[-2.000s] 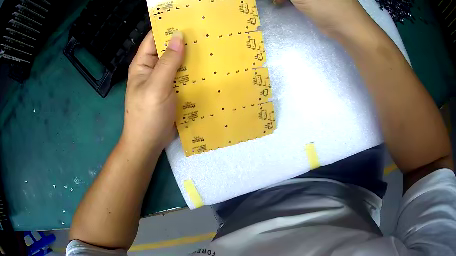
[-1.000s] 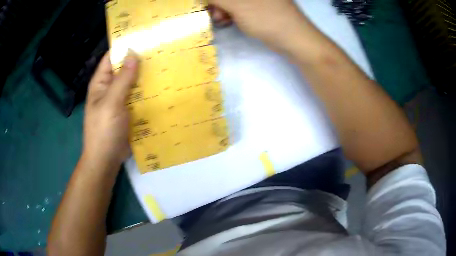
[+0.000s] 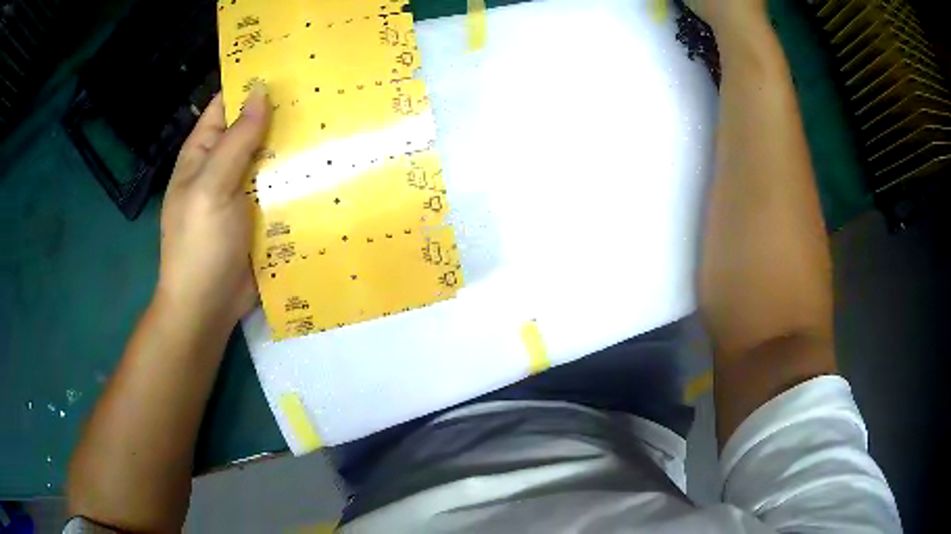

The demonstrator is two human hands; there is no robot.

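Note:
A yellow PCB panel (image 3: 339,235) with black print is held over the left part of the white foam sheet (image 3: 584,188). Its top end is cut off by the picture's upper edge. My left hand (image 3: 217,183) grips its left edge, thumb on top, fingers hidden beneath. My right hand (image 3: 727,13) is at the upper edge, partly cut off, beside the pile of dark components (image 3: 692,40). Its fingertips are out of the picture, so I cannot tell whether it holds a component.
An empty-looking black rack (image 3: 130,115) lies at the upper left on the green mat (image 3: 63,313). A loaded rack of yellow boards (image 3: 897,94) stands at the upper right. Yellow tape strips (image 3: 535,346) mark the foam's edges.
My right hand has moved from the panel's notched edge, rightward to the component pile. My left hand still holds the panel. The whole view has shifted.

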